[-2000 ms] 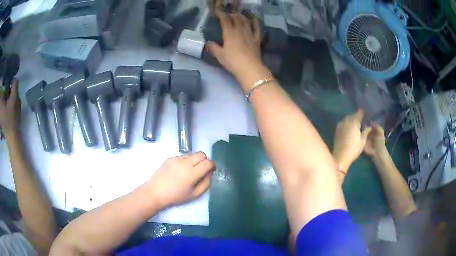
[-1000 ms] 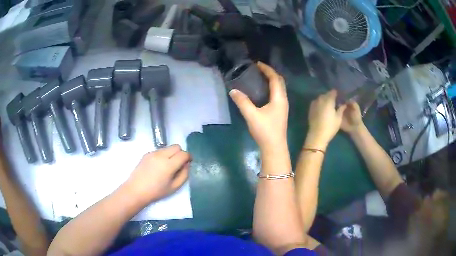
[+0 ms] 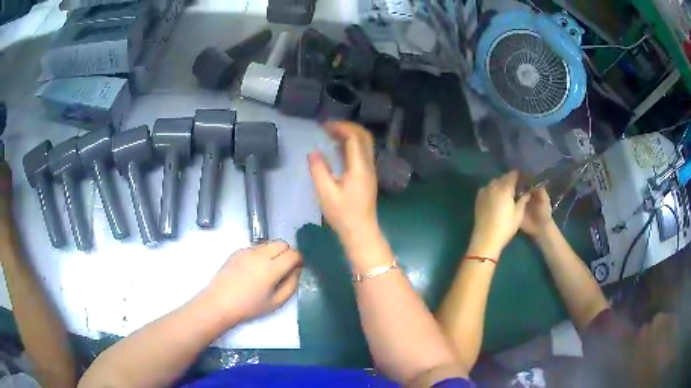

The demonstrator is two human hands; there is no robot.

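Several glossy dark grey handheld units [image 3: 212,136] lie in a fanned row on the white work sheet [image 3: 182,303], heads away from me and handles towards me. My left hand [image 3: 261,276] rests on the sheet near the end of the rightmost handle, fingers curled; whether it holds anything is hidden. My right hand [image 3: 348,178] is raised over the sheet's right edge with fingers apart and empty. Beyond it lie jumbled waiting units [image 3: 299,97], among them an open-ended head shell [image 3: 341,98] and a white unit [image 3: 263,82].
Grey cartons [image 3: 87,98] are stacked at upper left. A blue desk fan [image 3: 528,72] stands at upper right, with a pale instrument box [image 3: 644,189] and cables below. A co-worker's hands [image 3: 504,212] work close on my right over the green mat [image 3: 417,258]. Another person's arm [image 3: 30,288] is at far left.
My right hand reached to the waiting pieces, brought a dark grey head shell nearer, then let it go; now it is open and further left. My left hand has stayed near the row.
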